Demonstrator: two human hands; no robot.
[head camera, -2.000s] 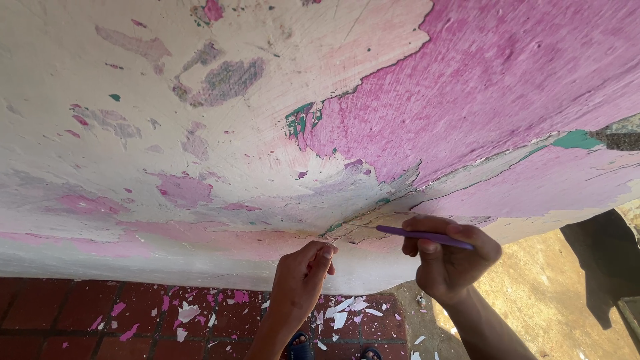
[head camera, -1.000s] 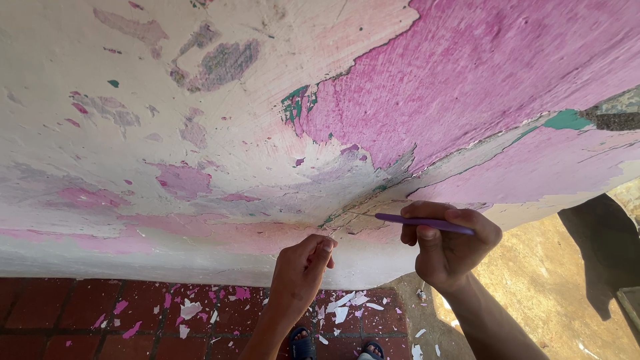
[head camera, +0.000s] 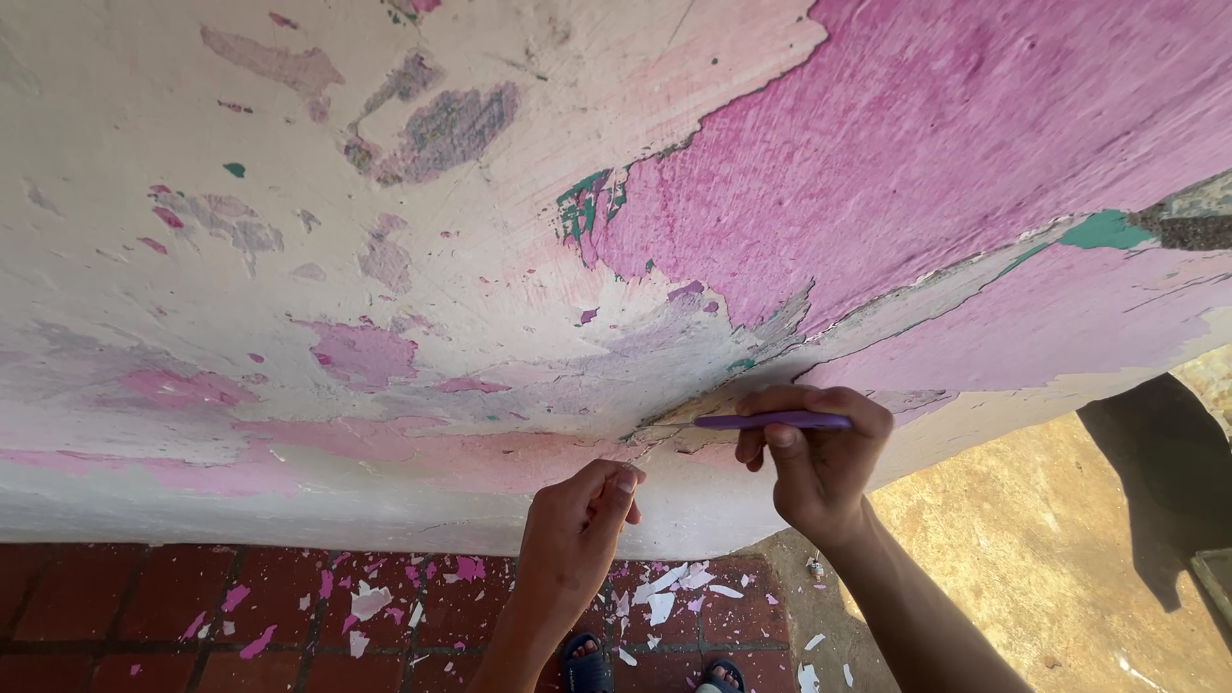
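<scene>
My right hand (head camera: 818, 462) grips the purple handle of a thin-bladed tool (head camera: 775, 421). The tool's narrow tip points left and meets or nearly meets a crack (head camera: 654, 433) low on the painted wall (head camera: 539, 366). Close by on the left, my left hand (head camera: 582, 520) is held near the wall with thumb and fingers together; whether something small is pinched there cannot be told. Around the crack the paint is peeled, with pink paint (head camera: 866, 164) above right and whitish, patchy paint to the left.
Below the wall is a red tiled floor (head camera: 192, 597) strewn with pink and white paint flakes (head camera: 664, 606). My sandalled feet (head camera: 587, 664) show at the bottom edge. To the right lies sunlit ground (head camera: 1001, 520) with a dark shadow. A rough grey broken edge (head camera: 1193, 217) shows on the wall at right.
The purple tool's tip has shifted a little along the crack, and my right hand has turned slightly. My left hand stays beside the crack.
</scene>
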